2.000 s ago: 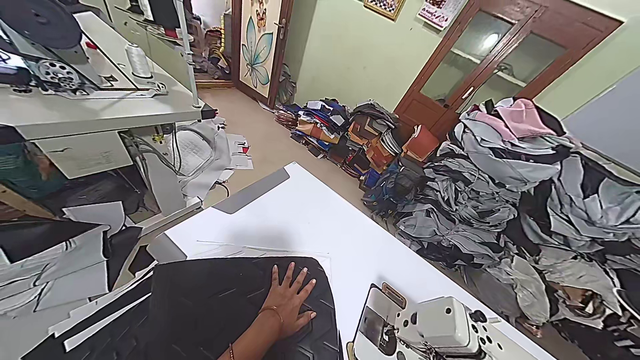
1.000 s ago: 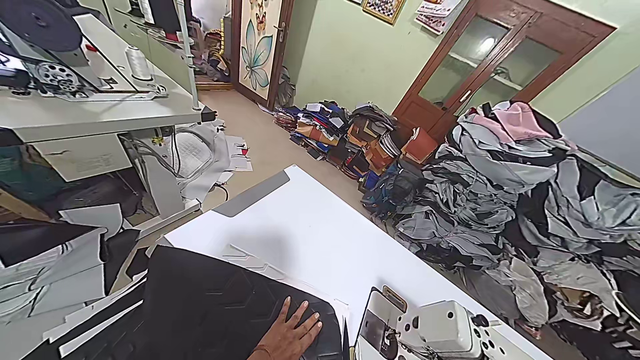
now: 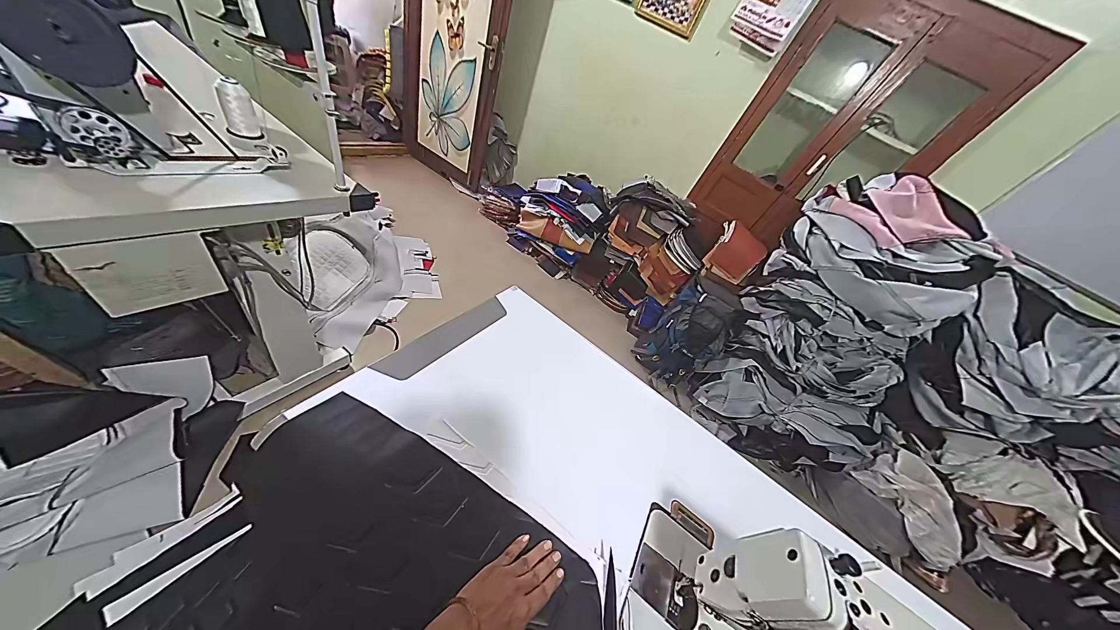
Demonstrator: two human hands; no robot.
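My left hand (image 3: 507, 584) lies palm down on a black quilted sheet (image 3: 350, 516), near its right edge, fingers slightly apart and gripping nothing. The sheet covers the left part of the white tabletop (image 3: 542, 394) and is embossed with angular lines. Just right of the hand stands a white sewing machine (image 3: 770, 577), cut off by the bottom edge of the view; the sheet's edge lies close to its needle area. My right hand is out of view.
Layered black and grey cut pieces (image 3: 105, 490) lie at the left. Another sewing machine table (image 3: 175, 197) stands at upper left. Beyond the white table, stacked material pieces (image 3: 604, 227) and a large heap of grey fabric (image 3: 831, 350) rest along the wall.
The black sheet has shifted and turned, its far left corner now reaching further up the table. My left hand has moved a little right and down, with its fingers closer together.
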